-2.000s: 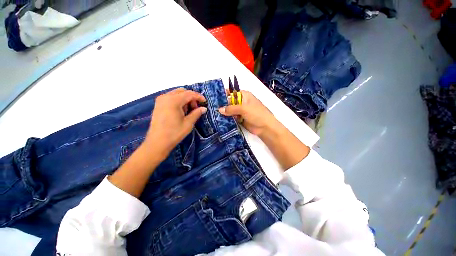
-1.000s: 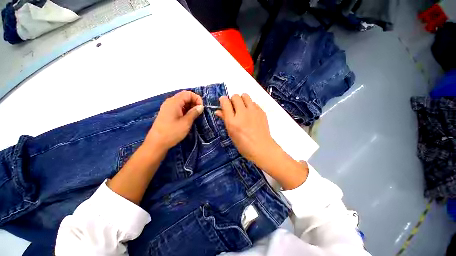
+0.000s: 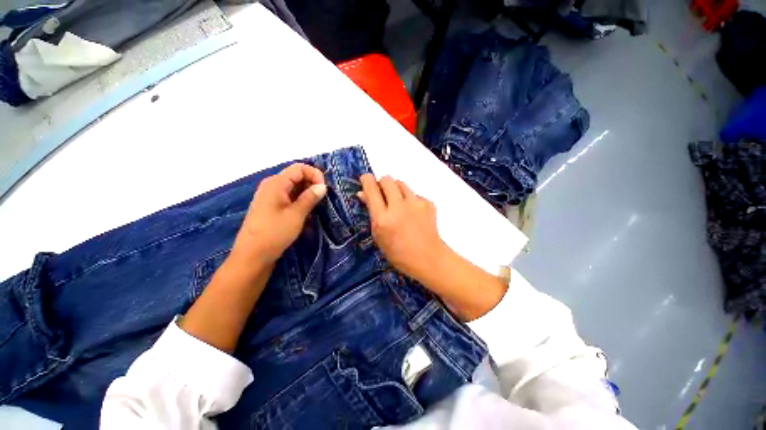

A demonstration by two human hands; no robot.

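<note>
Blue denim jeans (image 3: 151, 243) lie across the white table, with the waistband (image 3: 346, 172) toward the right. My left hand (image 3: 281, 210) is over the jeans beside the waistband, thumb and forefinger pinched together; whether a thread is between them is too small to tell. My right hand (image 3: 405, 222) rests on the waistband, back of the hand up and fingers curled down. The snips do not show; the right palm is hidden. A white label (image 3: 416, 364) shows near the lower end of the waistband.
The white tabletop (image 3: 210, 109) ends in a corner at right. Beyond its edge are a red-orange item (image 3: 382, 84) and heaped jeans (image 3: 508, 105). Grey and white garments (image 3: 67, 63) lie on the adjoining surface at upper left. Dark patterned cloth (image 3: 732, 227) hangs at far right.
Two seconds ago the yellow snips showed in my right hand; it has since turned palm-down over the waistband and the snips are hidden. A thin dark piece seen between my hands one second ago is gone.
</note>
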